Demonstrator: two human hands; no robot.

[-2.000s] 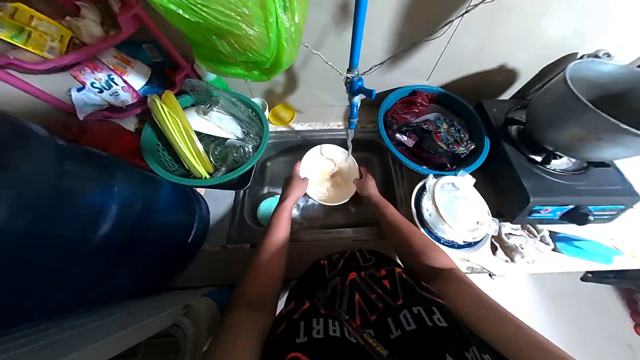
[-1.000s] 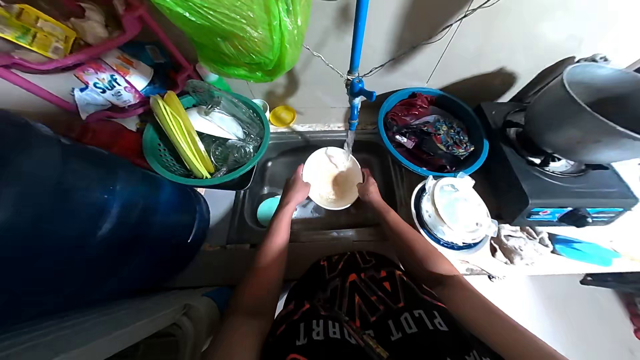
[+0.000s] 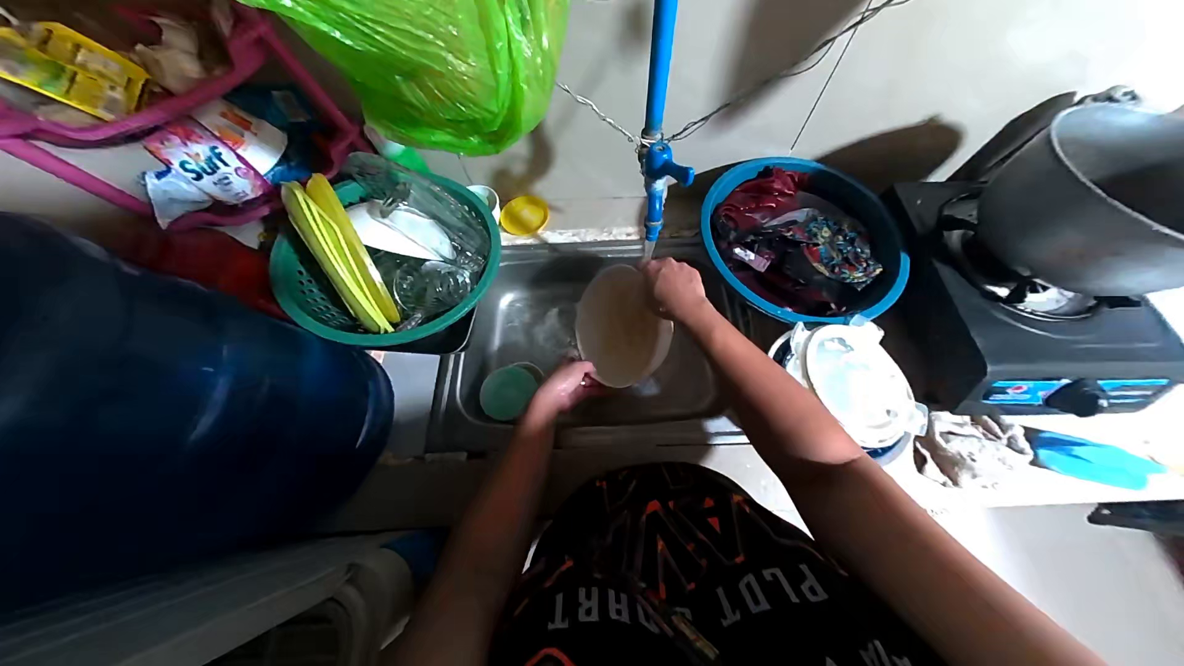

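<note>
A white bowl (image 3: 618,324) is tilted over the metal sink (image 3: 518,305). My left hand (image 3: 566,388) grips its lower left edge, with the fingertips partly hidden. At the bowl's upper right rim is my right hand (image 3: 675,289), just below the blue faucet (image 3: 659,176); its fingers are bent against the bowl, and whether they grip it or rub it is not clear. Water comes from the spout beside that hand. A green bowl (image 3: 509,392) lies in the sink's lower left corner, left of my left hand.
Left of the sink stands a green basket (image 3: 490,277) of dishes, beyond a blue drum (image 3: 185,398). On the right are a blue basin (image 3: 710,231) with cloths, stacked white dishes (image 3: 856,379) and a gas stove (image 3: 1064,361) bearing a metal pot (image 3: 1064,203). A green plastic bag (image 3: 444,65) hangs above.
My right hand has moved up from the bowl's right side to its upper rim by the spout. My left hand has moved lower, and the bowl has gone from nearly level to tilted.
</note>
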